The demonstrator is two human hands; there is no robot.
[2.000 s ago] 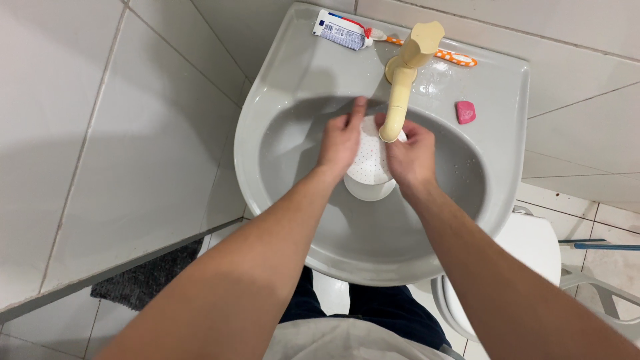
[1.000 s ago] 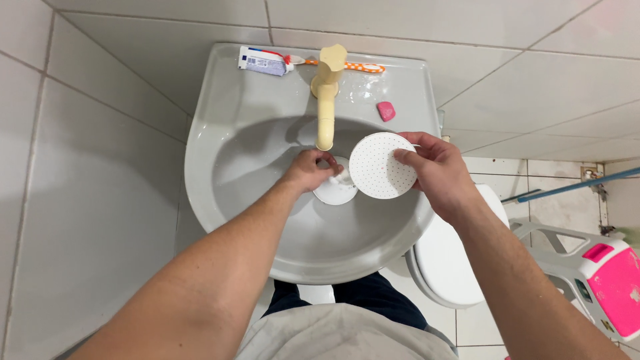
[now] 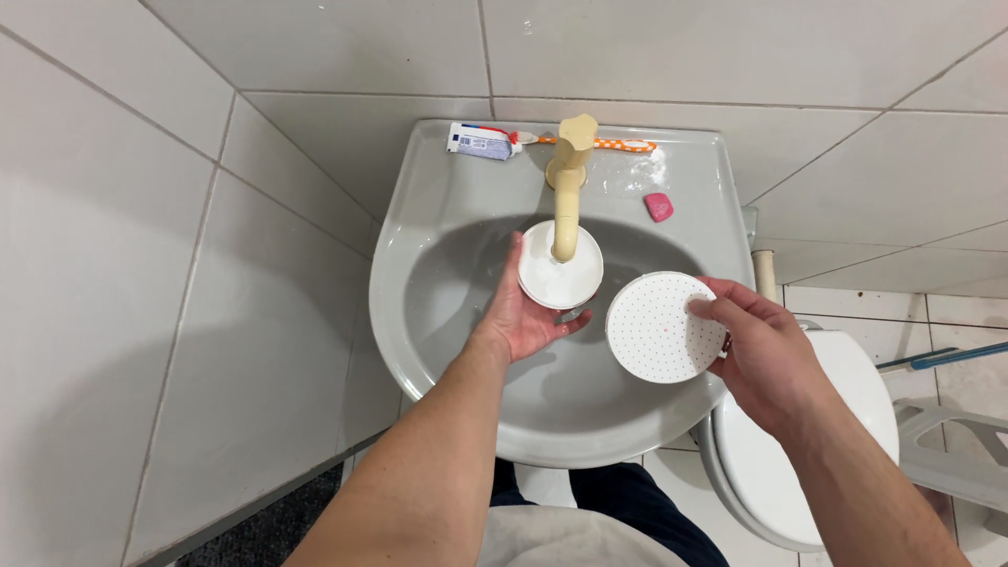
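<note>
My left hand (image 3: 526, 319) holds a round white plastic piece (image 3: 559, 285) by its left and lower edge, directly under the spout of the cream plastic faucet (image 3: 566, 201). Whether water runs into it is hard to tell. In my right hand (image 3: 748, 331) is a perforated white disc (image 3: 657, 335), likely a shower head's face plate, gripped at its right edge with the thumb on top. The two pieces are apart, both above the bowl of the grey sink (image 3: 551, 445).
A toothpaste tube (image 3: 482, 142) and an orange toothbrush (image 3: 626, 145) lie on the sink's back ledge, with pink soap (image 3: 658, 207) to the right. A white toilet lid (image 3: 803, 465) stands at the right, beside a grey plastic stool (image 3: 961, 453). Tiled wall rises at the left.
Two seconds ago both hands were together at the perforated disc under the spout. Now the disc is at the right in my right hand, and my left hand has brought the round piece beneath the spout.
</note>
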